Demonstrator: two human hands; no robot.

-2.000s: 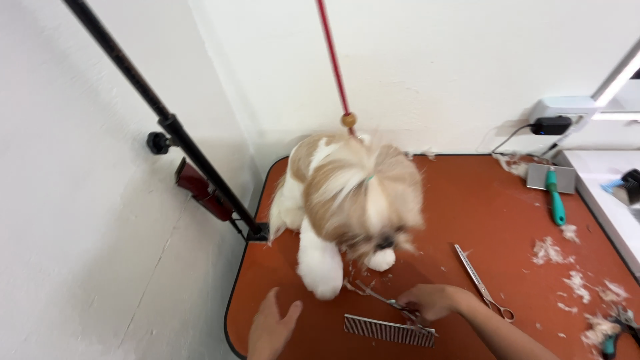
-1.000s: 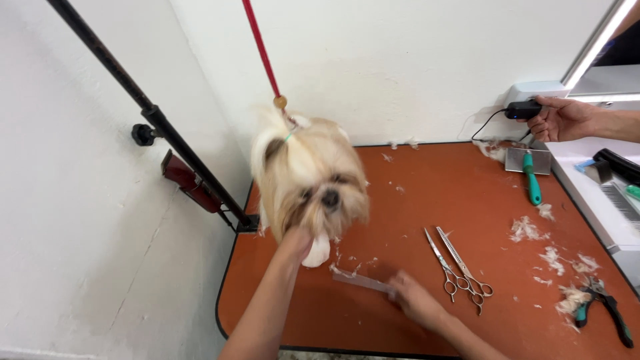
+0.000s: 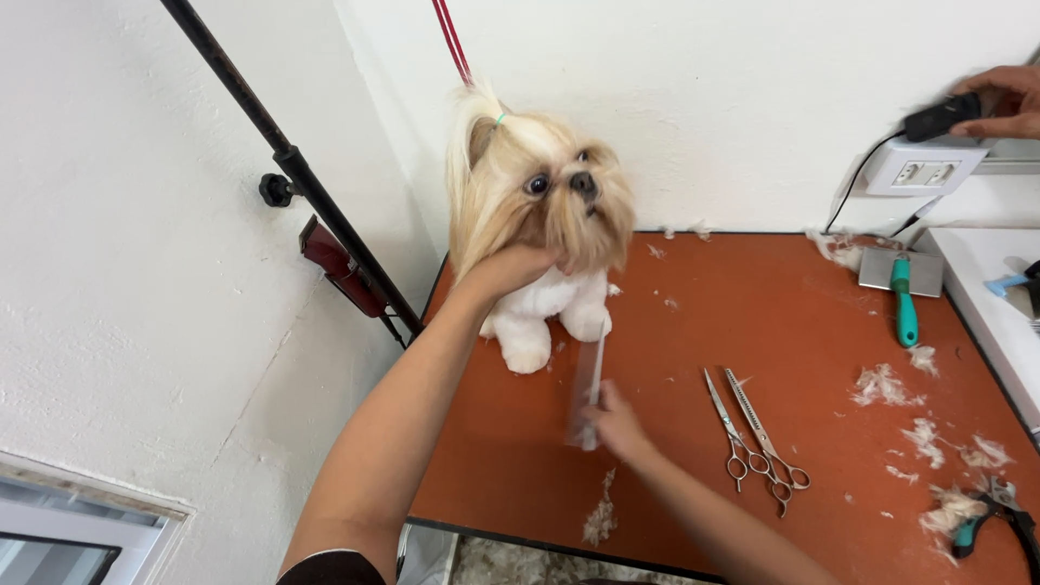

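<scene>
A small long-haired dog [image 3: 543, 203], tan and white with a green band round its topknot, sits at the table's back left corner, tethered by a red cord [image 3: 452, 41]. My left hand [image 3: 528, 268] holds it under the chin, fingers partly hidden in the beard. In my right hand [image 3: 613, 422] is a metal grooming comb [image 3: 594, 386], blurred, held upright in front of the dog's paws. To the right lie straight-bladed scissors [image 3: 725, 414] and thinning shears [image 3: 756, 418], side by side.
The orange tabletop [image 3: 650, 504] bears hair tufts, a slicker brush [image 3: 903, 296] and nail clippers [image 3: 987, 516]. A black post [image 3: 284, 146] with red clippers [image 3: 341, 268] stands left. Another person's hand [image 3: 1003, 101] holds a black plug [image 3: 942, 118] at the wall socket [image 3: 926, 169].
Two seconds ago my left hand was off the dog; one second ago it was at the chin. The dog's face has lifted. My right hand has let go of scissors and now holds the comb.
</scene>
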